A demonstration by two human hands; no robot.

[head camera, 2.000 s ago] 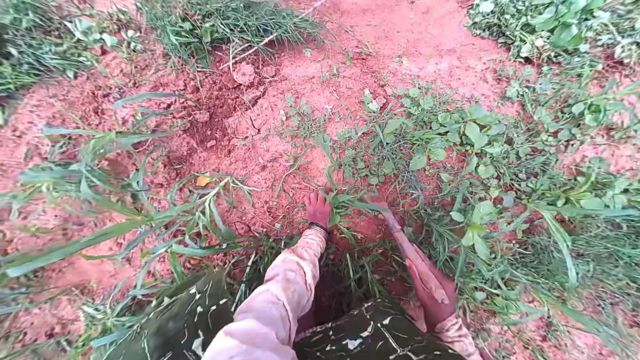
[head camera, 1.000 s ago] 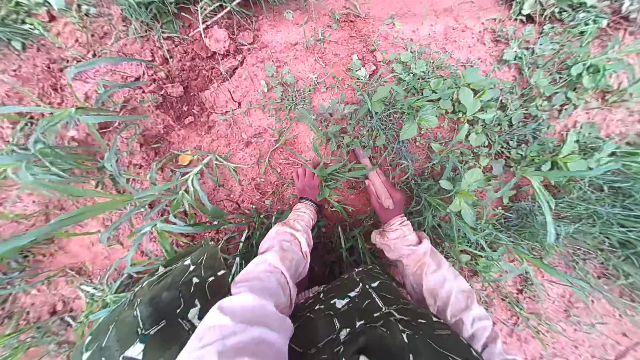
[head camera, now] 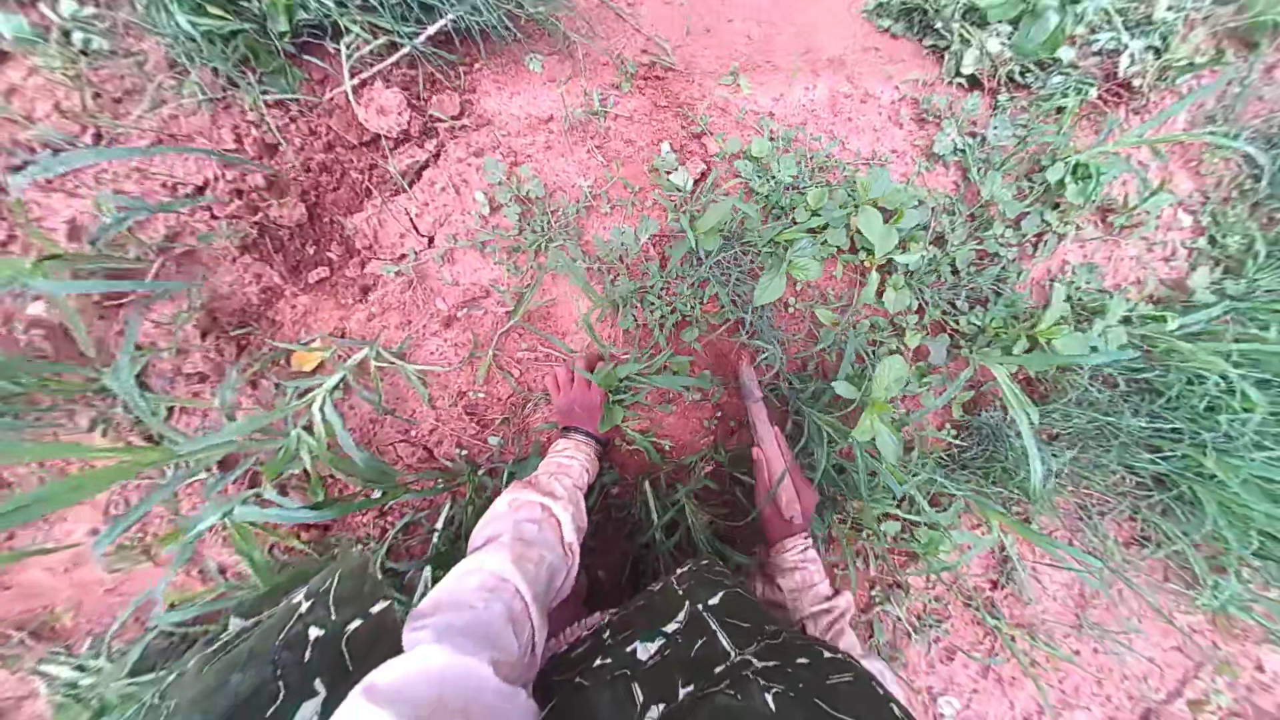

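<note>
My left hand [head camera: 577,402] rests low at the left side of a small leafy green weed [head camera: 645,382], its fingertips against the leaves; whether they grip a stem is hidden. Dark bands circle that wrist. In my right hand [head camera: 785,492] is a hand tool with a wooden handle [head camera: 776,450]. Its narrow dark tip [head camera: 747,375] points up and away from me, near the loosened reddish soil [head camera: 722,362] right of the weed. The exact kind of tool cannot be told.
Leafy weeds [head camera: 880,235] spread to the right, with dense grass [head camera: 1190,430] beyond. Long grass blades [head camera: 330,400] lie at the left near a yellow leaf [head camera: 307,359]. Clods [head camera: 384,108] and a dry twig [head camera: 400,52] are at the upper left. My patterned trouser legs [head camera: 700,650] are below.
My right hand, with the tool, was lower and farther right two seconds ago, then came up near the weed; now it is slightly lower again. My left hand stays by the weed.
</note>
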